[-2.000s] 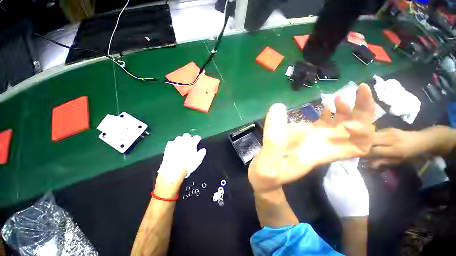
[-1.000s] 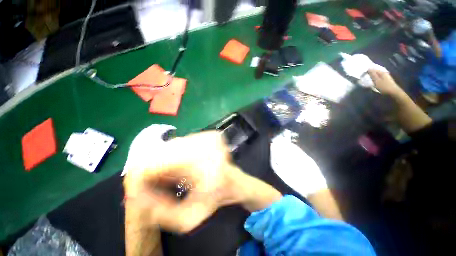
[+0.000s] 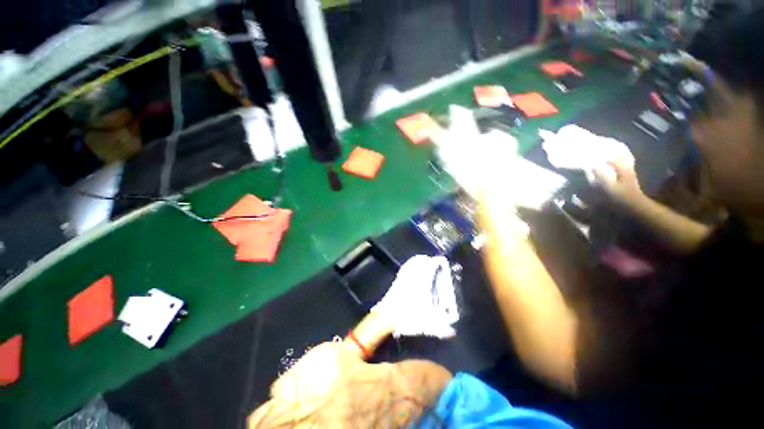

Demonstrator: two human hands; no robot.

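My left hand [image 3: 419, 297], in a white glove with a red band at the wrist, is beside the black tray [image 3: 369, 272]. Its fingers are blurred and a dark line shows at them; I cannot tell whether it holds anything. My right hand [image 3: 322, 381], bare and blurred, is at the bottom, with its forearm across in front of my left wrist. Its fingers and any grip are unclear. Small silver rings [image 3: 289, 359] show just beyond it on the black mat. A silver-white device unit [image 3: 152, 318] lies on the green belt at left.
A black power screwdriver [image 3: 314, 117] hangs over the belt. Red-orange pads [image 3: 90, 310] lie along the belt, and a cable loops over it. A coworker's gloved hand [image 3: 477, 159] is by the belt; a blue bin [image 3: 444, 224] is nearer. A plastic bag [image 3: 92, 416] is bottom left.
The view has shifted. My left hand has moved right, from beside the rings to the black tray. My raised right hand has come down and left. The coworker's gloved hand has reached toward the belt.
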